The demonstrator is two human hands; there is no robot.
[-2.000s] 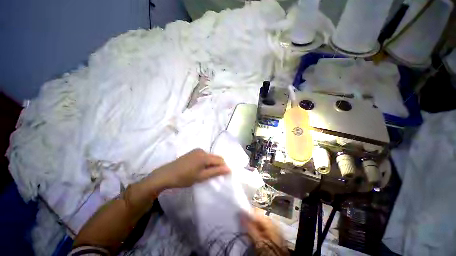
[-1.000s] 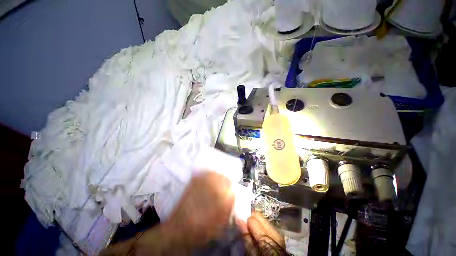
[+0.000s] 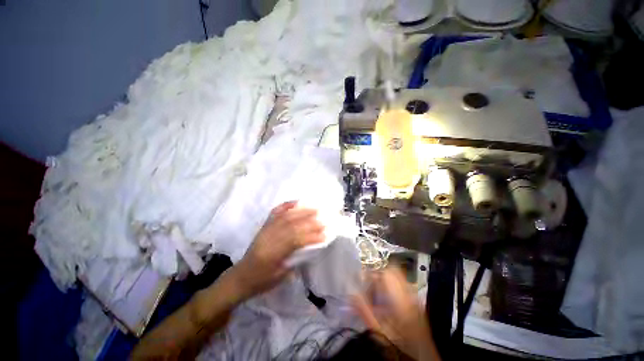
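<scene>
A white fabric piece lies left of the needle area of the overlock machine, brightly lit. My left hand rests on it with fingertips pressed on the cloth near its lower edge. The cloth hangs down between my hands. My right hand is blurred, below the needle area at the right edge of the hanging cloth; whether it grips the cloth is unclear. Tangled loose threads lie just below the needle.
A large pile of white pieces fills the left and back. A blue tray with white cloth and thread cones stand behind the machine. Tension knobs and a yellowish guard are on its front. White cloth hangs at right.
The cloth has come lower and flatter beside the needle. My left hand has moved off the needle area, down and left. My right hand has moved right. The view has shifted, so the machine sits higher.
</scene>
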